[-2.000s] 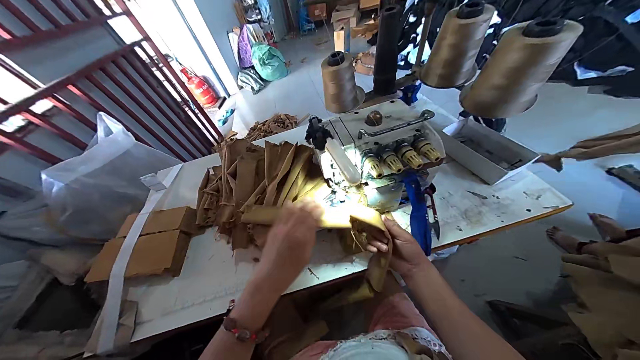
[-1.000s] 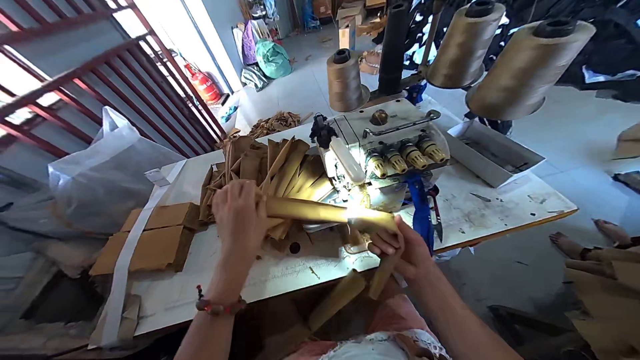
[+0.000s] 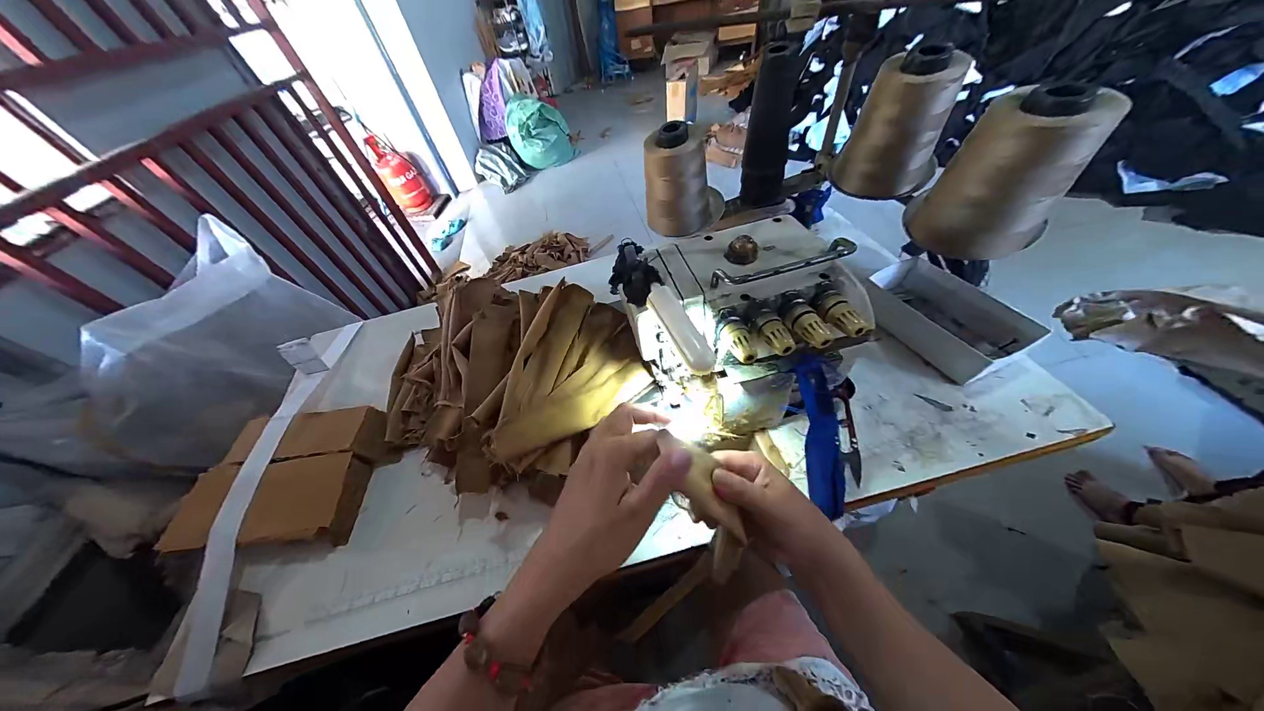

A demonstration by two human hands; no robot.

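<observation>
A tan fabric piece (image 3: pixel 708 486) is pinched by my right hand (image 3: pixel 775 499) just in front of the lit needle area of an overlock sewing machine (image 3: pixel 750 286). My left hand (image 3: pixel 617 479) meets the same piece from the left, thumb and forefinger at its edge; whether it grips is partly hidden by glare. The piece's lower end hangs past the table edge. To the left of the machine lies a heap of tan fabric pieces (image 3: pixel 513 375). Tan thread cones (image 3: pixel 894 123) stand behind the machine.
Folded tan stacks (image 3: pixel 296 484) and a white strip (image 3: pixel 237 504) lie at the table's left. Right of the machine are a blue cloth strip (image 3: pixel 822 434), small snips (image 3: pixel 850 434) and an open box (image 3: pixel 958 316). Another person's bare feet (image 3: pixel 1136 489) show at right.
My left hand has moved right from the fabric heap to beside my right hand. The long strip stretched between my hands one second ago is now gathered close at the machine's front.
</observation>
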